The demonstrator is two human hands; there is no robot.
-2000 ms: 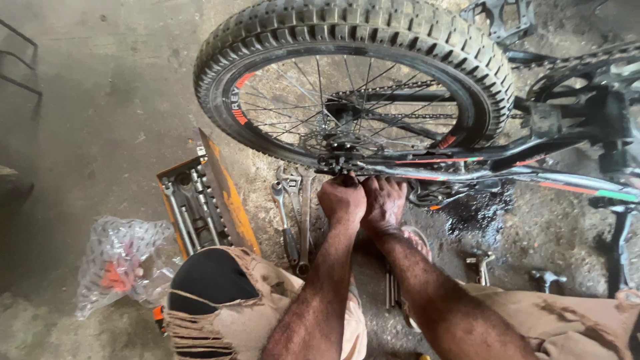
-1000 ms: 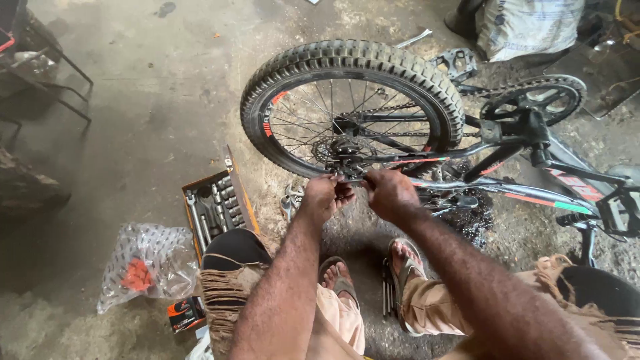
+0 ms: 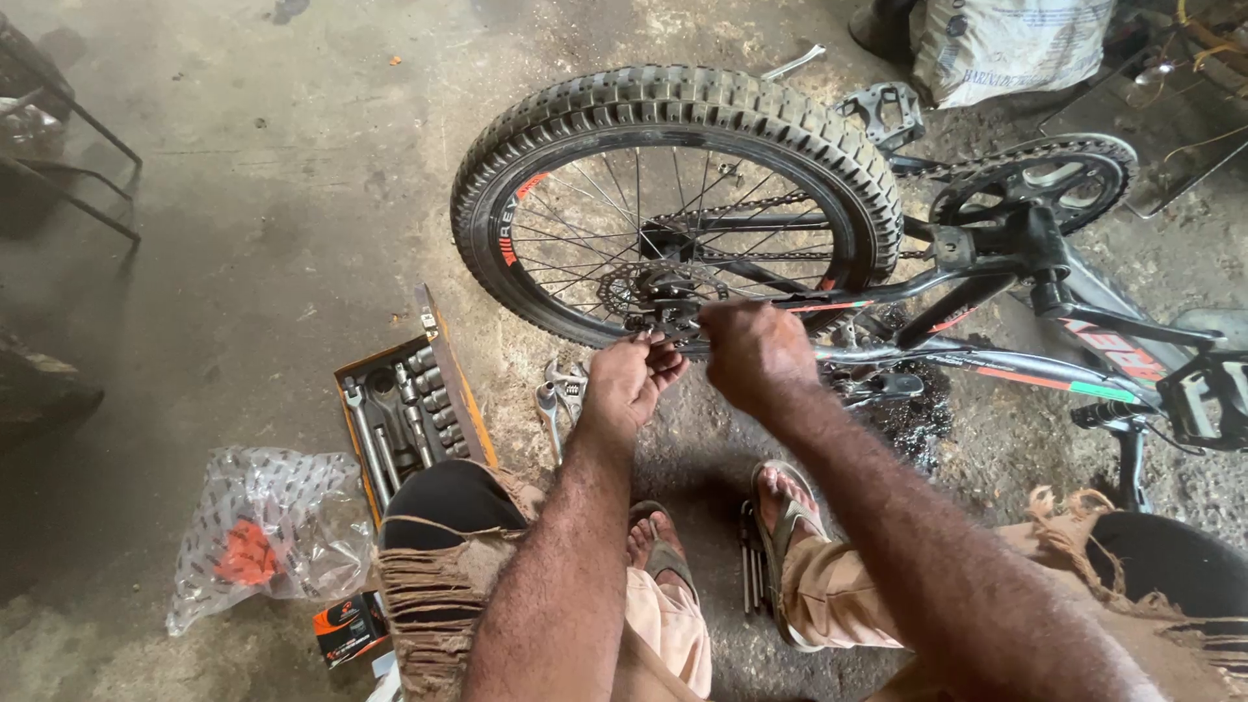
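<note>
A bicycle lies on its side, its rear wheel's knobby tire [image 3: 682,97] nearest me. My left hand [image 3: 629,375] is at the lower edge of the disc brake rotor [image 3: 624,292], fingertips pinched close to the brake caliper area [image 3: 673,317]; whatever small part they may hold is too small to tell. Just right of it, my right hand [image 3: 760,356] is a closed fist beside the frame's rear stay [image 3: 877,292]. Whether something thin sits in that fist cannot be made out. The crankset's chainring [image 3: 1043,180] is farther right.
An open socket set case [image 3: 463,385] lies by my left knee, with an adjustable wrench [image 3: 568,380] and a ratchet [image 3: 548,409] nearby. A plastic bag [image 3: 322,526] and a small box [image 3: 351,629] lie left. Thin tools [image 3: 751,561] lie between my feet. A white sack [image 3: 1014,49] stands at the back.
Both hands were close together at the axle two seconds ago; now they are apart, the right one a fist to the right of the left. The view has shifted and widened.
</note>
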